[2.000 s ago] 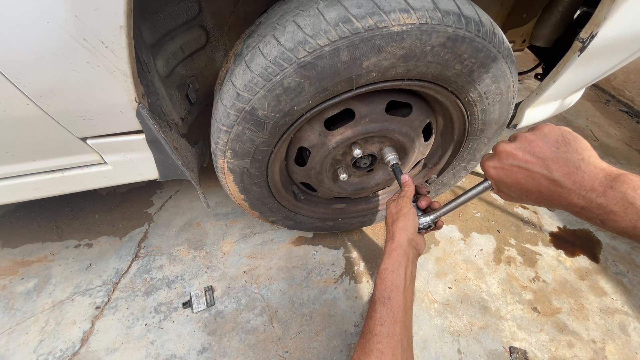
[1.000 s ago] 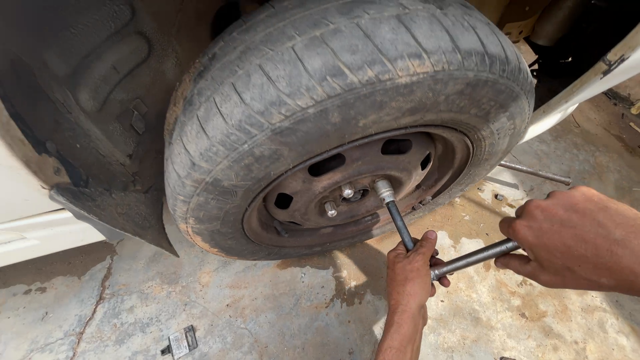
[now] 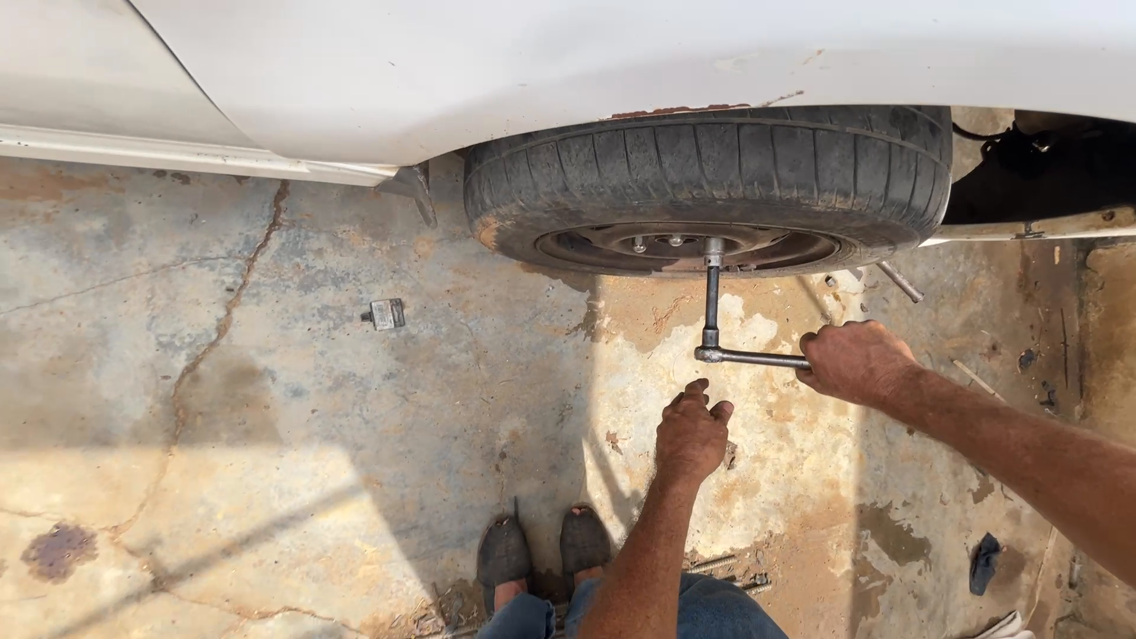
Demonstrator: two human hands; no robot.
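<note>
My right hand [image 3: 856, 362] is closed around the handle end of a steel ratchet wrench [image 3: 759, 358]. The wrench's head joins a dark extension bar [image 3: 712, 297], which ends in a socket [image 3: 713, 251] seated at the hub area of the wheel. My left hand [image 3: 692, 430] is just below the wrench head, touching nothing, fingers apart. The car wheel has a worn black tyre [image 3: 710, 169] and a rusty steel rim [image 3: 799, 247]. Two wheel bolts or nuts [image 3: 639, 244] show left of the socket. Whatever lies inside the socket is hidden.
The white car body [image 3: 399, 80] spans the top, with rust on its arch edge. A small metal-and-black block [image 3: 387, 314] lies on the cracked concrete. A metal bar [image 3: 900, 281] lies right of the tyre, a dark rag [image 3: 984, 564] lower right. My sandalled feet [image 3: 506, 550] are at the bottom.
My left hand has let go of the tool at the wrench head and is now below it. My right hand stays on the handle. The view has shifted to look down from above.
</note>
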